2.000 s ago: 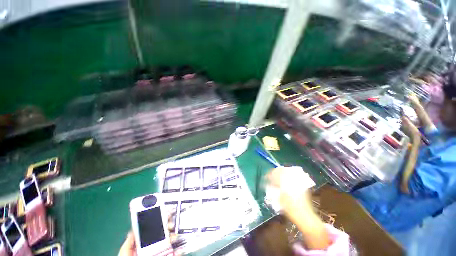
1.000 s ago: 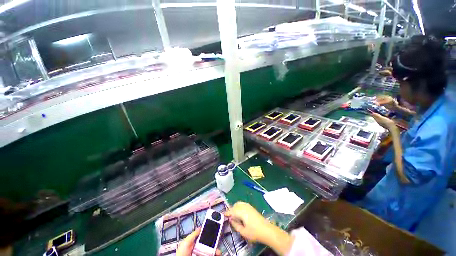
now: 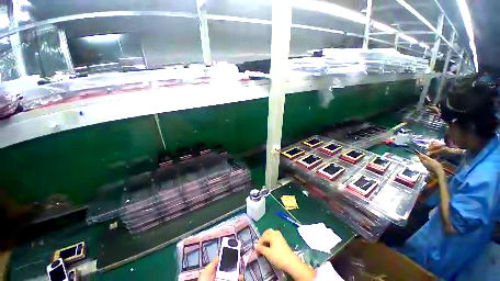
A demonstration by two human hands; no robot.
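Observation:
A phone with a white front, dark screen and round black disc at its top stands tilted in my left hand, low in the middle of the view. My left hand is cut off by the bottom edge. My right hand is just right of the phone, over the lens sheet, with its fingers bent together; whether they hold anything small is not visible. The lens sheet with rows of dark-bordered windows lies under the phone and both hands, partly hidden by them.
A white bottle, yellow pad, blue pen and white tissue lie beyond. Stacked blister trays stand behind left. The neighbour's trays and a person in blue are right. A carton is lower right, phones lower left.
The view has swung upward. My right hand has left the white tissue, which now lies on the bench, and moved beside the phone. My left hand still holds the phone.

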